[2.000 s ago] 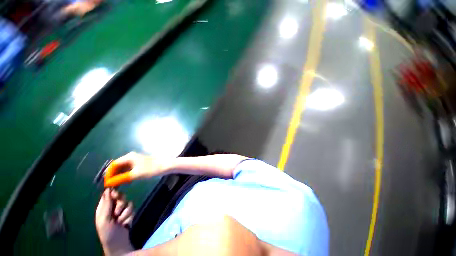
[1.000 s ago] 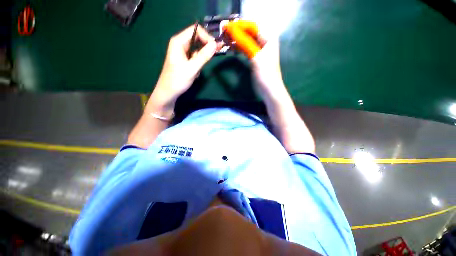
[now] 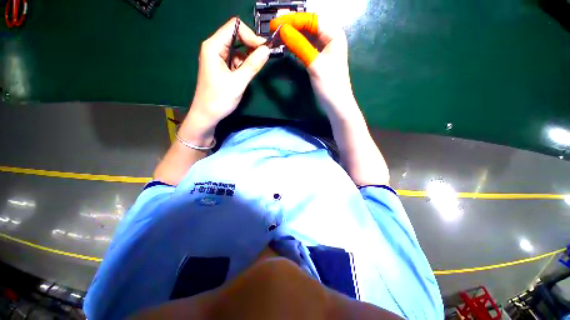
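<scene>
A dark grey and silver frame-type unit (image 3: 265, 22) is at the top centre over the green bench, partly hidden by the fingers. My left hand (image 3: 220, 70) is left of its near end, with a slim dark tool or wire (image 3: 235, 39) between the fingers. The left fingertips meet the unit's near edge, beside small shiny lugs (image 3: 277, 51). My right hand (image 3: 326, 57), with orange finger cots, grips the unit's right side near that edge. A thin dark sliver shows between both hands' fingertips; its ends are hard to tell.
Red-orange scissor handles (image 3: 15, 12) lie at the bench's (image 3: 425, 75) far left. Another dark unit (image 3: 146, 5) is cut off by the top edge. Grey floor with yellow lines lies behind the bench's near edge. A red stool or frame (image 3: 480, 305) is at bottom right.
The view has swung from a blurred, tilted angle to straight down on the bench. Since one second ago, the hands and unit sit slightly higher in view. The hands remain together at the unit.
</scene>
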